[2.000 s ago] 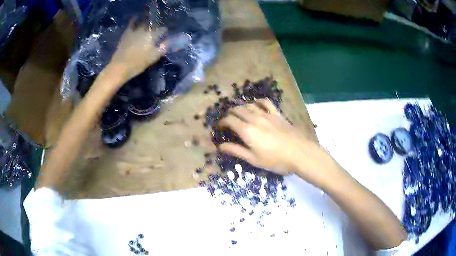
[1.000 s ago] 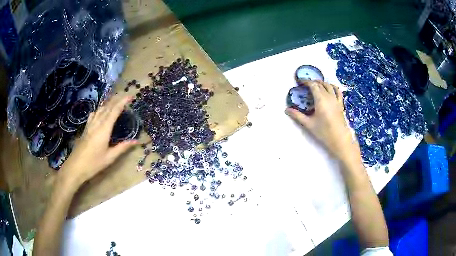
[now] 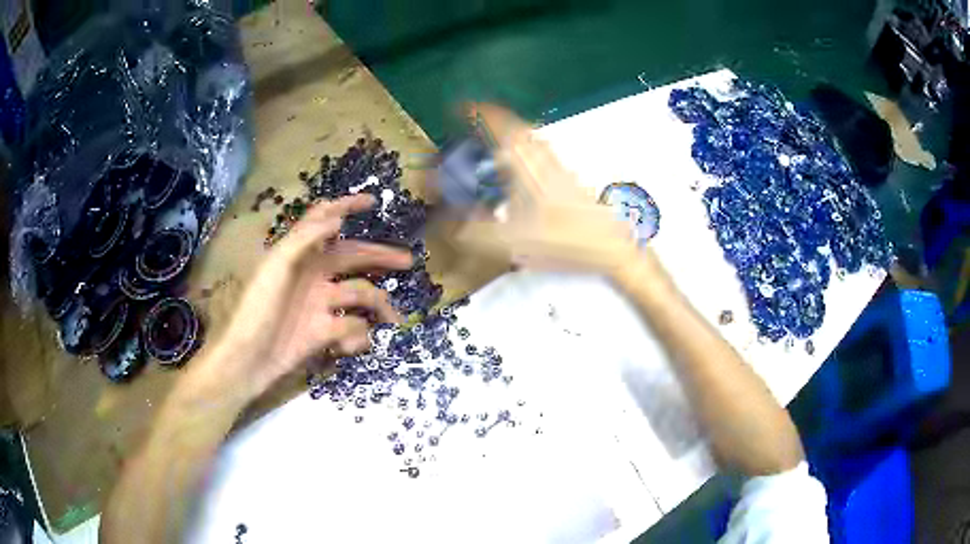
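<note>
My right hand (image 3: 532, 202) is blurred and holds a dark-rimmed, pale disc housing (image 3: 468, 175) above the right edge of the brown cardboard. My left hand (image 3: 330, 282) is over the heap of small dark inserts (image 3: 367, 170), fingers apart and pointing right. Whether its fingertips pinch an insert cannot be told. Part of the heap is hidden under the left hand. Loose inserts spread onto the white sheet (image 3: 425, 499). One more pale disc housing (image 3: 631, 213) lies on the white sheet at right.
A large clear bag (image 3: 128, 96) of black discs (image 3: 170, 329) lies at the left on the cardboard sheet (image 3: 287, 64). A dense bluish small-parts pile (image 3: 787, 202) covers the right end of the white sheet. A blue plastic stool or bin (image 3: 920, 340) stands beyond the right edge.
My right hand has moved left with one of the two housings. My left hand has moved right from the black discs to over the insert heap, leaving a disc uncovered beside the bag.
</note>
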